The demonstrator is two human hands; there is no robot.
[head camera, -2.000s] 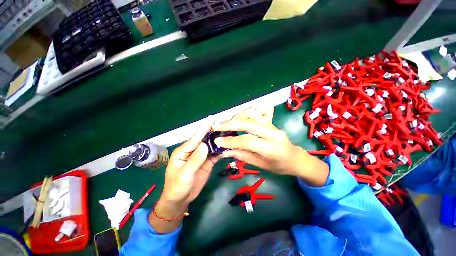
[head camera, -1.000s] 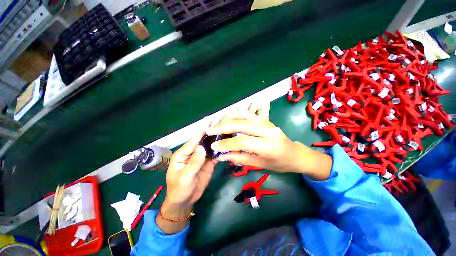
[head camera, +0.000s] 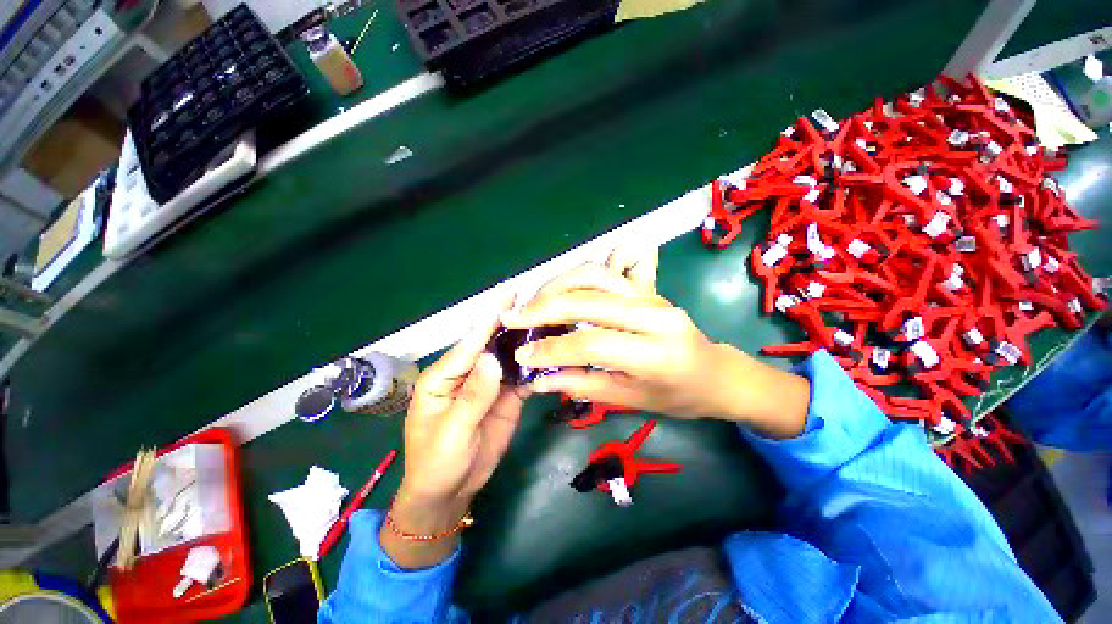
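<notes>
A small black electronic unit (head camera: pixel 532 350) is held between both hands over the white strip, mostly covered by the fingers. My left hand (head camera: pixel 454 427) grips its left side. My right hand (head camera: pixel 628 347) lies over it from the right, thumb and fingers on its face. A red spring clamp (head camera: pixel 626 464) with black jaws and a white label lies on the green surface below the hands. A second red clamp (head camera: pixel 594 414) shows partly, just under my right hand.
A large heap of red clamps (head camera: pixel 902 256) lies at right. A red tray (head camera: pixel 232 555) with sticks, a crumpled white wipe (head camera: pixel 311 508), a red pen (head camera: pixel 356 503) and a phone (head camera: pixel 293 592) lie at left. Bottles (head camera: pixel 381 383) stand beside my left hand. Black blister trays (head camera: pixel 220 92) are at the far side.
Compared with two seconds ago, the view has shifted slightly and less of the black unit shows between the fingers. Both hands still hold it in nearly the same pose.
</notes>
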